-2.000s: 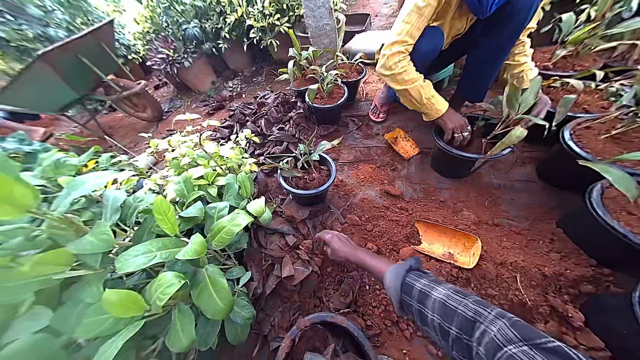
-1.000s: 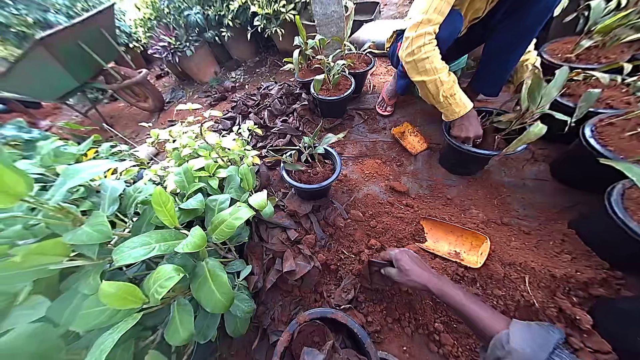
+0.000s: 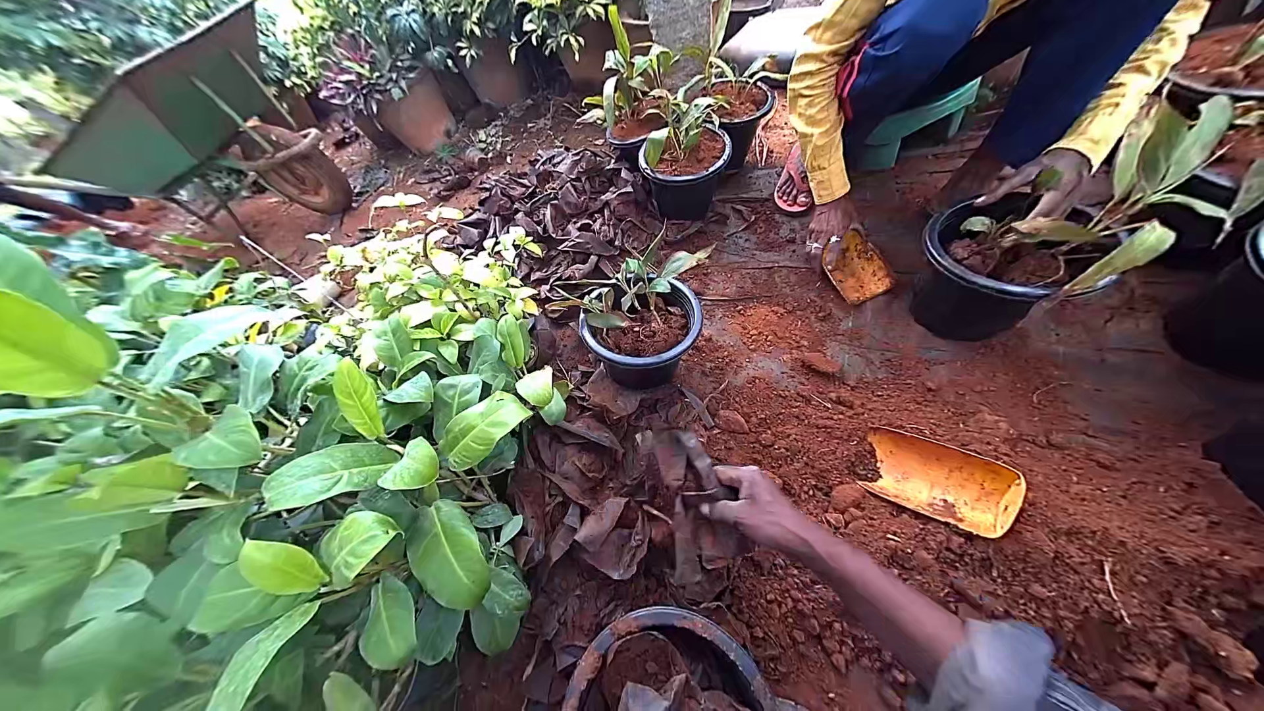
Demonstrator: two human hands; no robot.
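My right hand (image 3: 755, 506) is closed on some dry brown leaves (image 3: 691, 494), held over the leaf litter and red soil. Just below it, at the bottom edge, stands a black plastic pot (image 3: 664, 624) with soil and dry leaves inside. A yellow scoop (image 3: 948, 481) lies on the soil to the right of the hand. Beyond the hand, a small potted plant (image 3: 644, 370) in a black pot stands beside the leaf litter. My left hand is out of view.
A co-worker (image 3: 825, 109) in yellow sleeves grips another yellow scoop (image 3: 857, 268) and touches a plant in a black pot (image 3: 973, 301). Leafy green plants (image 3: 326, 474) crowd the left. A green wheelbarrow (image 3: 163, 109) stands behind them, and more potted plants (image 3: 683, 193) stand at the back.
My right hand was empty over the leaf litter two seconds ago and now has dry leaves in it. The co-worker's hand has moved from the pot to the far scoop.
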